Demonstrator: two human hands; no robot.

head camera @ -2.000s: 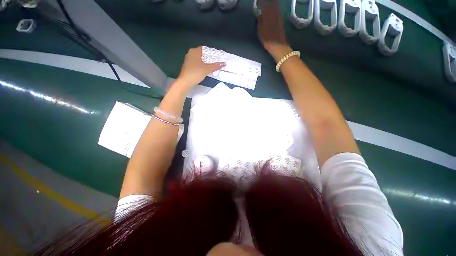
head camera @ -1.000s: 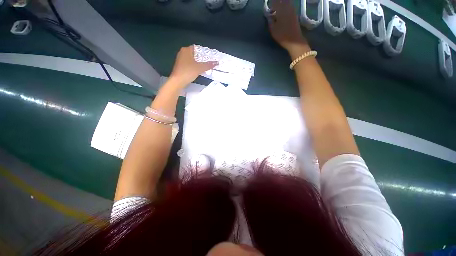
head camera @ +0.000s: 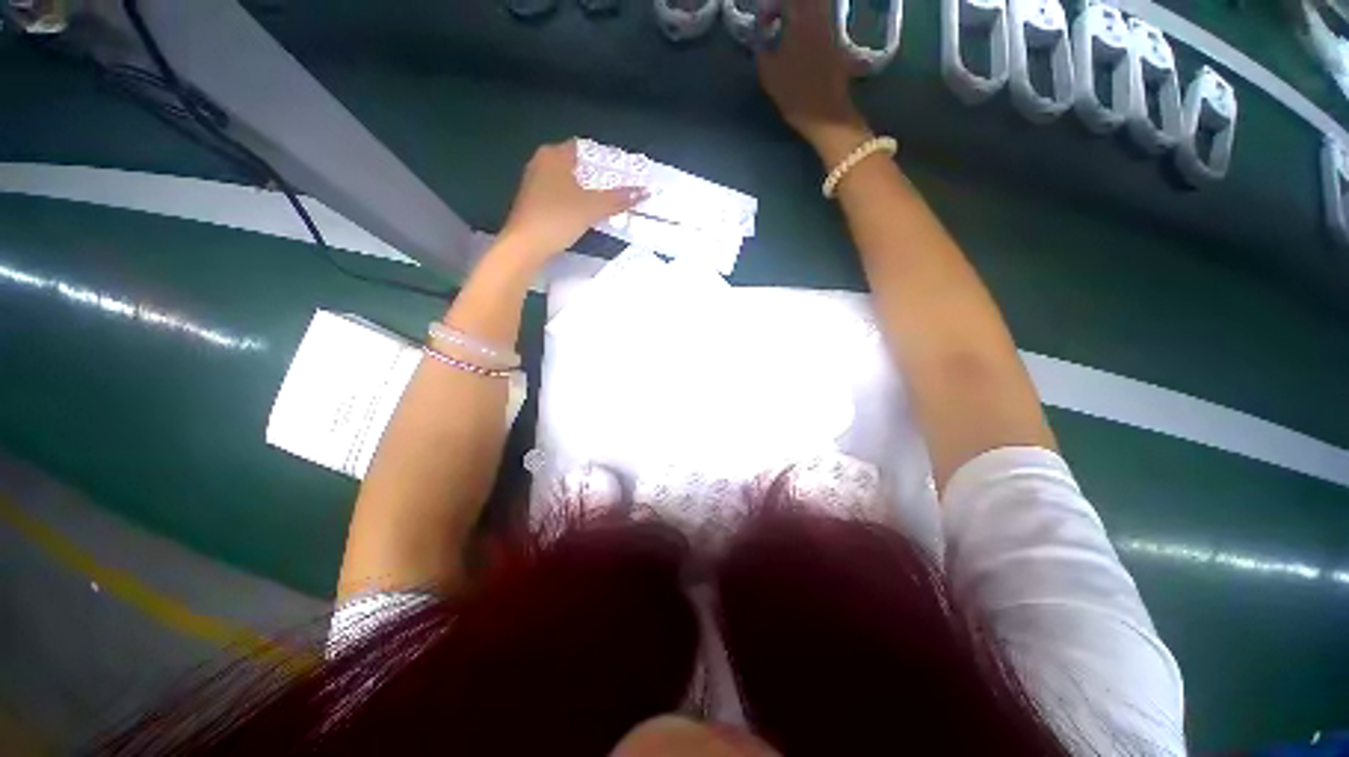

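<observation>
My left hand point(head camera: 562, 200) holds a white label sheet point(head camera: 684, 212) by its left end, thumb on top, just beyond the stack of label sheets. My right hand point(head camera: 806, 62) reaches over the conveyor at the top edge, its fingertips partly cut off or blurred beside a white plastic housing point(head camera: 755, 21). Another housing point(head camera: 870, 30) stands just right of the hand. I cannot tell whether the fingers touch or grip a housing or hold a label. The large stack of label sheets point(head camera: 710, 377) lies in front of me, overexposed.
Several white housings point(head camera: 1040, 59) stand in a row on the belt at the upper right. A grey post point(head camera: 333, 133) with black cables is at the upper left. Folded papers point(head camera: 343, 392) lie left, partly under my left forearm. A pale rail point(head camera: 1198, 422) edges the belt. My hair covers the bottom.
The housings on the belt have shifted right. My right hand moved a little right, then back left, now between two housings. My left hand with its sheet has barely moved.
</observation>
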